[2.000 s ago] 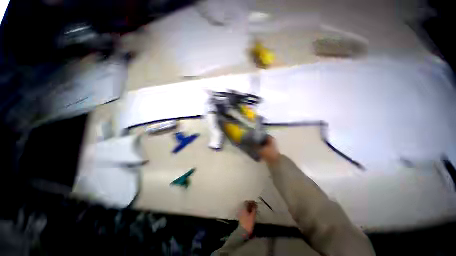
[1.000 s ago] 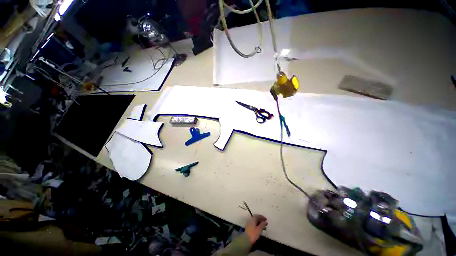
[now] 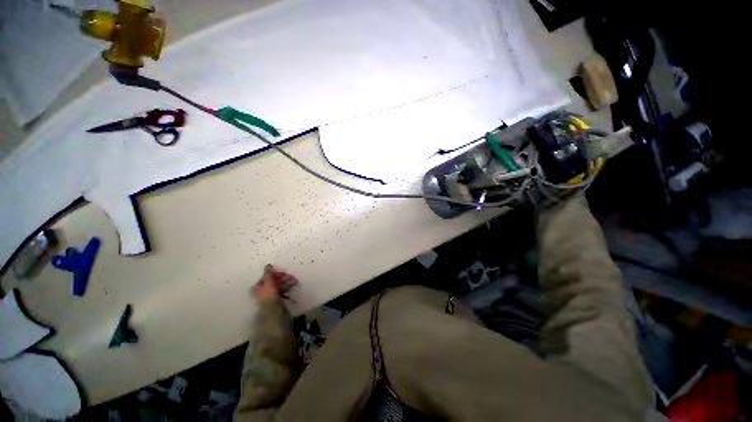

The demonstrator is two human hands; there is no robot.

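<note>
The grey cutting machine (image 3: 511, 165), with yellow parts and looped cable, stands at the right end of the white-topped lay (image 3: 371, 91), by the table's near edge. My right sleeve reaches its right side; the machine mostly hides that hand, and its fingers do not show. My left hand (image 3: 272, 284) is low at the table's near edge, fingers curled, with a thin dark strip beside them; whether it holds this is unclear. The lay's near edge is dark, stepped and curved. Red-and-black-handled shears (image 3: 144, 125) lie on it.
A yellow plug (image 3: 132, 33) hangs upper left, its grey cable running to the machine. A blue clamp (image 3: 77, 265), green clamp (image 3: 123, 328), silvery block (image 3: 35, 254) and cut pieces (image 3: 37, 383) lie left. A tan block (image 3: 597, 82) is upper right. Scraps cover the floor.
The view has turned rightward and down. The machine has gone from mid-lay to its right end with my right arm. My left hand stays near the table edge.
</note>
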